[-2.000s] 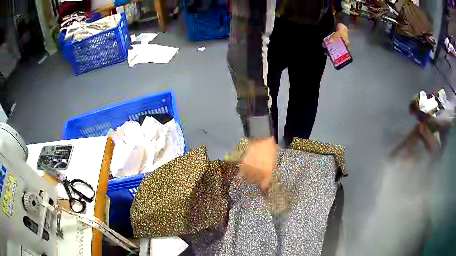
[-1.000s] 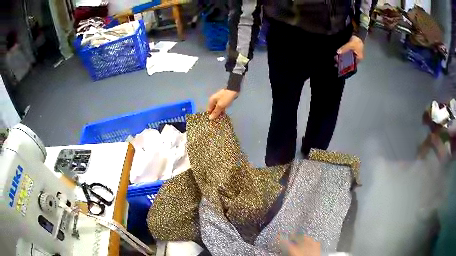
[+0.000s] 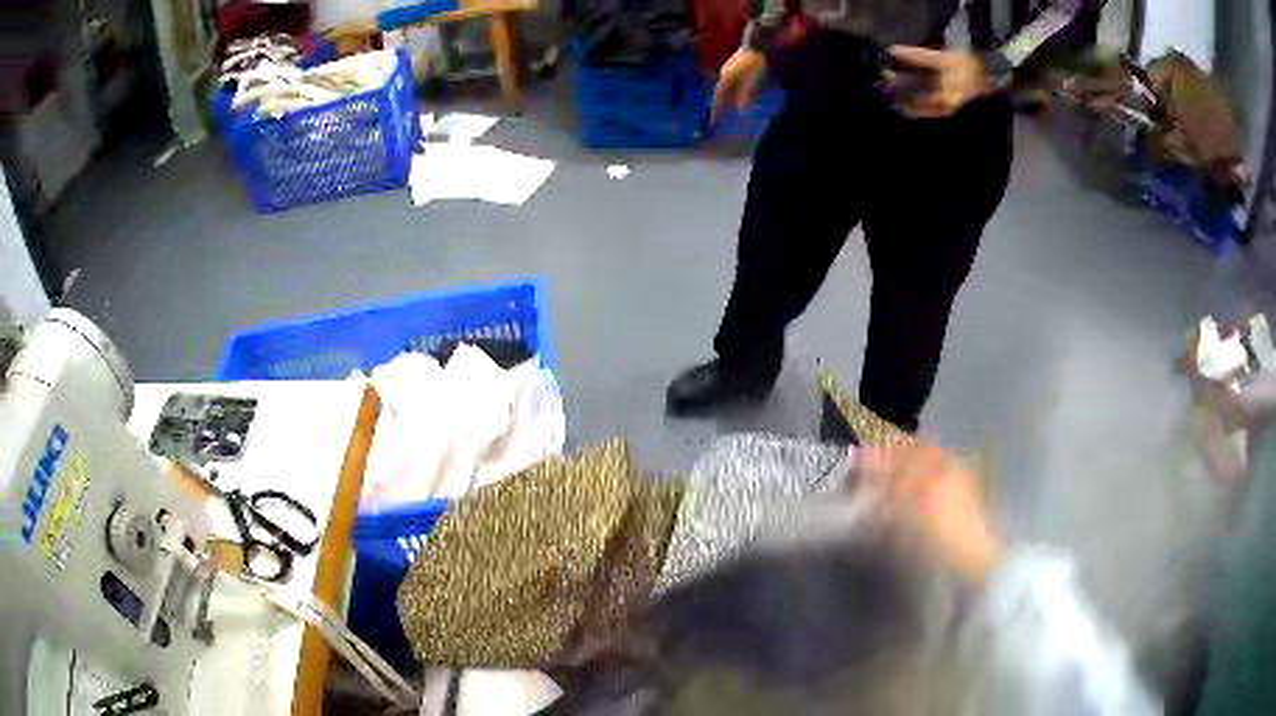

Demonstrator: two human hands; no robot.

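Observation:
Brown-gold speckled cut pieces lie bunched in the lower middle, beside the table. Grey speckled cut pieces lie right of them, with a narrow brown-gold strip raised at their far edge. My right hand, blurred, comes in from the right in a pale sleeve. Its fingers appear closed on the far right edge of the grey cloth. A large dark blurred shape, perhaps the cloth's dark reverse, covers the near part of the grey cloth. My left hand is not in view.
The white sewing machine and table stand at left, with black-handled scissors. A blue crate holds white pieces. A person in black trousers stands ahead. More blue crates stand behind.
The other person has let go of the brown-gold cloth, which has dropped, and stepped back. My right hand has moved from the lower edge up to the grey cloth's far edge. The dark shape has appeared.

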